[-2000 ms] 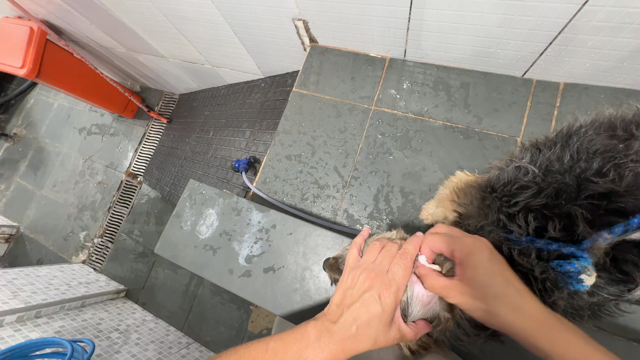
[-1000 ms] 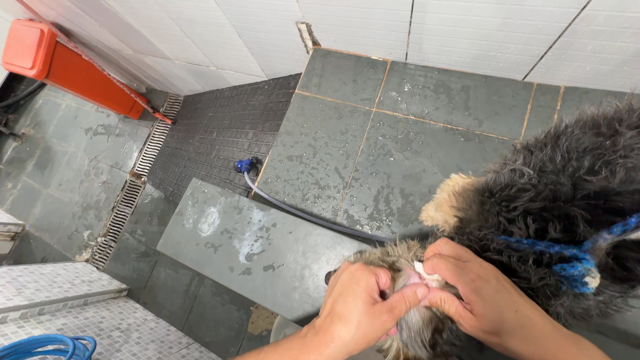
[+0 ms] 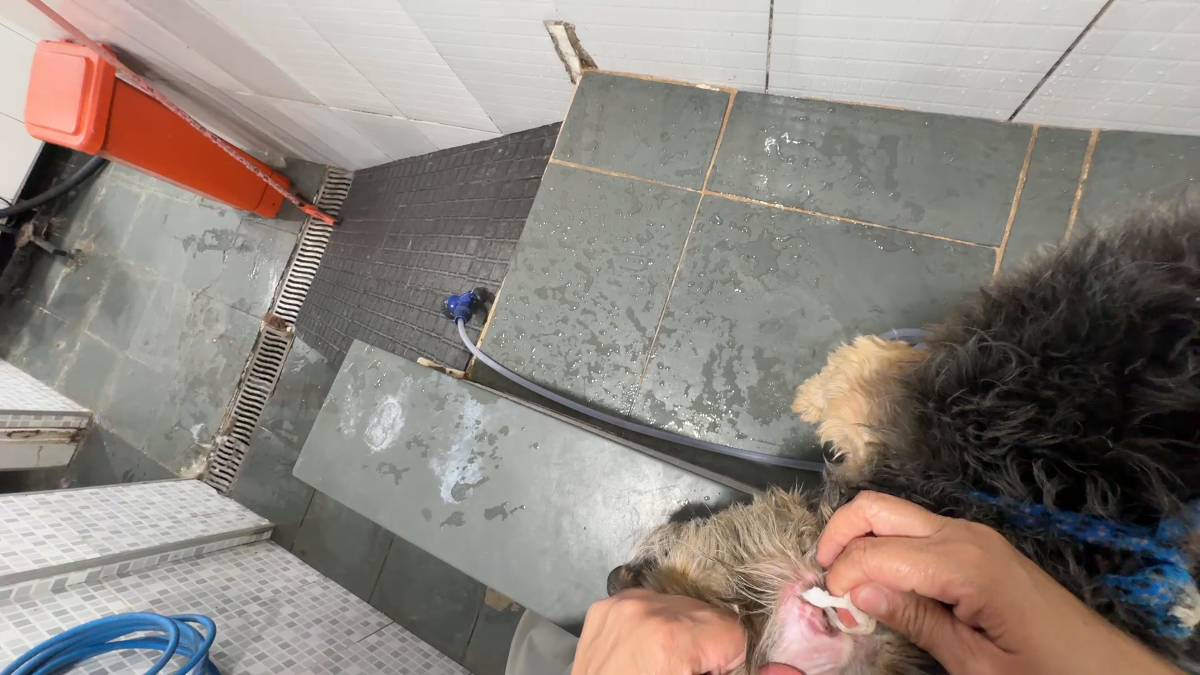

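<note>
A dog with dark curly fur on its body (image 3: 1059,375) and a light paw (image 3: 862,398) is at the lower right, its head (image 3: 731,553) low in the view. My right hand (image 3: 937,581) pinches a piece of white cotton (image 3: 837,605) between thumb and fingers, at the opening of the dog's pink inner ear (image 3: 806,637). Beside the muzzle, my left hand (image 3: 656,637) is bent against the dog's head at the ear's edge; what its fingers grip is partly hidden. A blue rope (image 3: 1106,534) lies across the dog's back.
Wet grey stone tiles (image 3: 778,281) carry a clear hose (image 3: 581,405) from a blue fitting (image 3: 459,306). A grey slab (image 3: 534,469) juts out in front. Farther left are a floor drain grate (image 3: 281,328), an orange bin (image 3: 178,136) and a coiled blue hose (image 3: 122,645).
My left hand has moved down from the top of the dog's head to beside its muzzle. The inner ear shows more openly, with the white cotton at it.
</note>
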